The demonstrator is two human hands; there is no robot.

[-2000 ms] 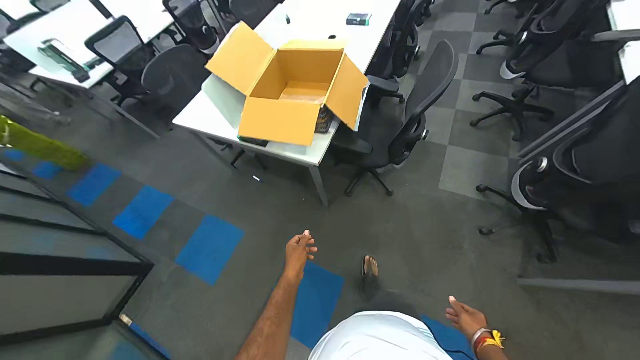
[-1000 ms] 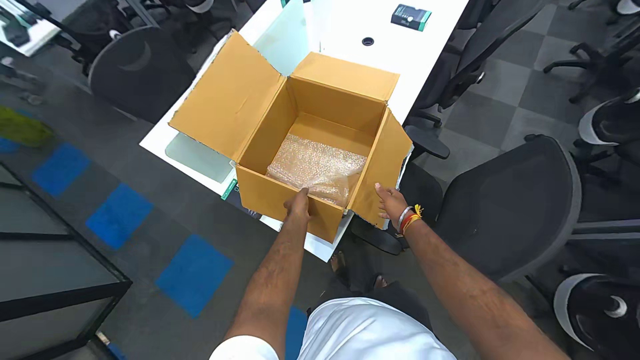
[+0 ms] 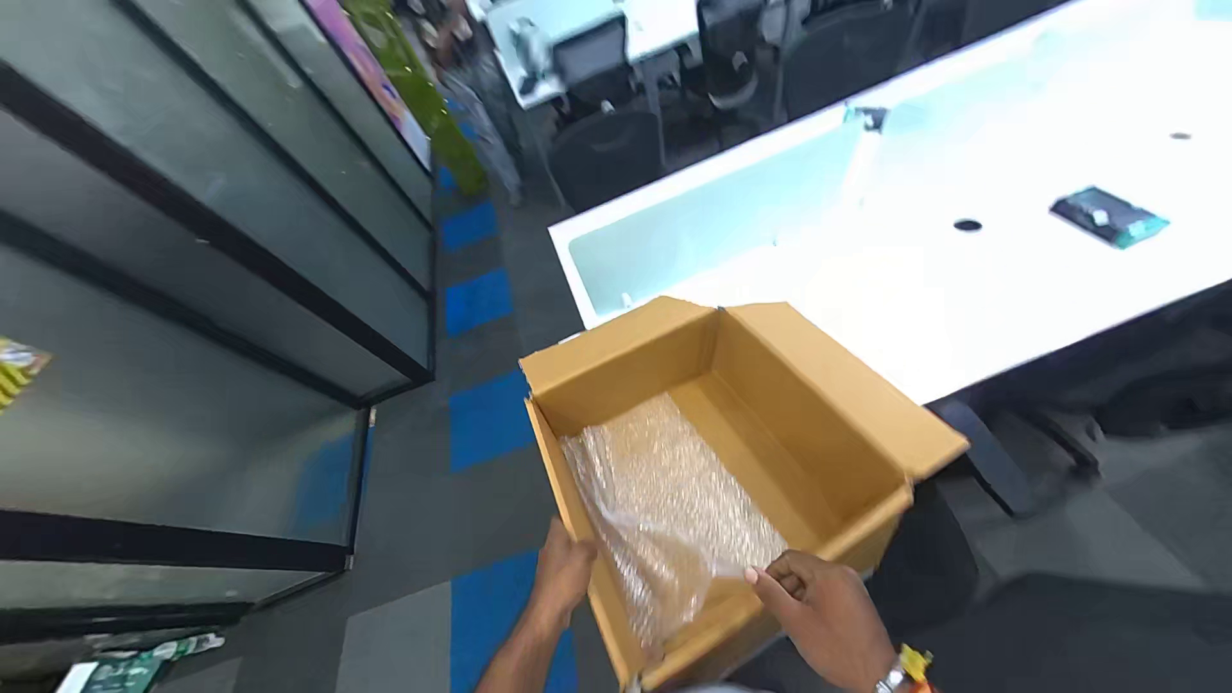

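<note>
An open cardboard box is tilted in front of me, its flaps spread, near the corner of a white desk. Clear bubble wrap lies on the box's floor against its left side. My left hand grips the left wall of the box from outside, its fingers partly hidden behind the cardboard. Over the near right edge, my right hand pinches a loose corner of the bubble wrap between thumb and fingers. That wrist wears a metal band and yellow and red threads.
The white desk with a low glass divider extends to the upper right, bearing a small dark and green packet. Glass partitions with black frames stand at left. Office chairs are behind the desk and at lower right. A person is far off.
The box has left its place on the desk and is now at the desk's corner between my hands. My right hand has gone from a flap to the bubble wrap. The view has swung strongly.
</note>
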